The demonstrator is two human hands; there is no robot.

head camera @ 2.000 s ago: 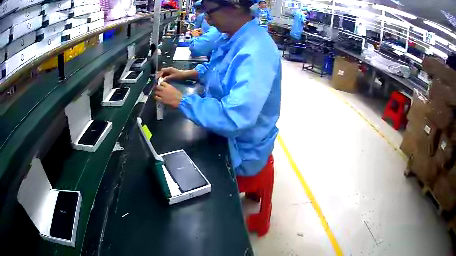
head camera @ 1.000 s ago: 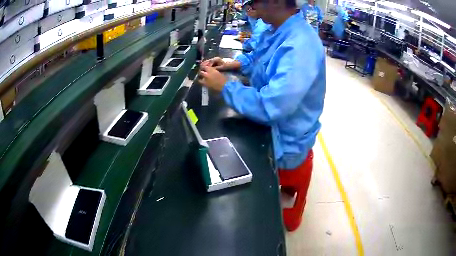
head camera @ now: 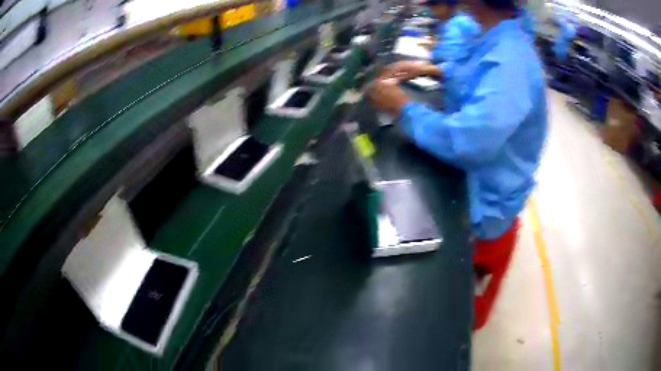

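Neither of my hands is in the picture. An open gift box (head camera: pixel 406 248) stands on the dark green bench top (head camera: pixel 341 311), with a dark grey device (head camera: pixel 409 210) in it. Its raised lid (head camera: pixel 364 161) carries a yellow-green tab (head camera: pixel 364 145). Several open boxes stand on the green conveyor belt (head camera: pixel 210 228) to the left. The nearest belt box (head camera: pixel 170 319) has its white lid (head camera: pixel 109 261) up and a black device (head camera: pixel 154 301) inside. The view is blurred.
A person in a blue coat (head camera: pixel 485 109) is at the bench's right side, hands over the bench. A red stool (head camera: pixel 500 268) is below. A rail (head camera: pixel 94 51) runs at upper left, with white boxes behind it. A yellow line marks the floor.
The view has swung left, so the bench, boxes and person sit further right in the picture. The bench box's lid is still up. My hands show in none of the frames.
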